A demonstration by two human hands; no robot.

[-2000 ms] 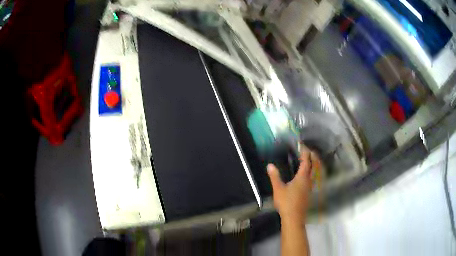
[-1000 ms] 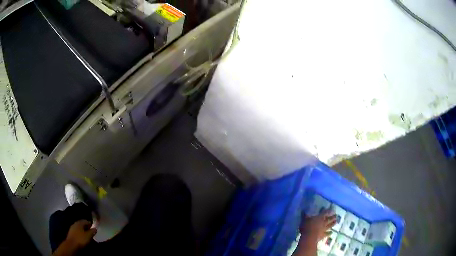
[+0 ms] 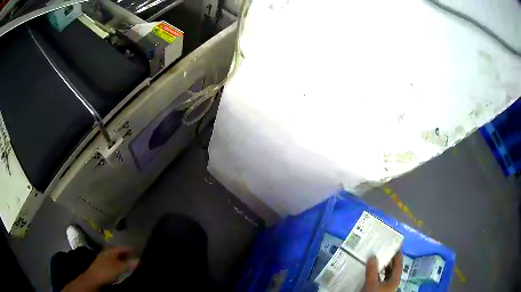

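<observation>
My right hand is at the blue crate at the bottom right, cut off by the lower edge. It holds two white cartons side by side above the other cartons in the crate. Parts of the held cartons are cut off by the frame edge. My left hand is at the lower left, away from the crate and slightly blurred. I cannot tell whether it holds anything. A teal-and-white carton is at the far end of the black belt.
A large white cabinet stands between the belt and the crate. A thin metal rod runs over the belt. A warning label is on the machine end. Another blue crate is at the right edge. A white shoe is at the lower left.
My right hand has taken hold of two cartons and raised them above the others. My left hand has moved slightly right. The view has shifted slightly.
</observation>
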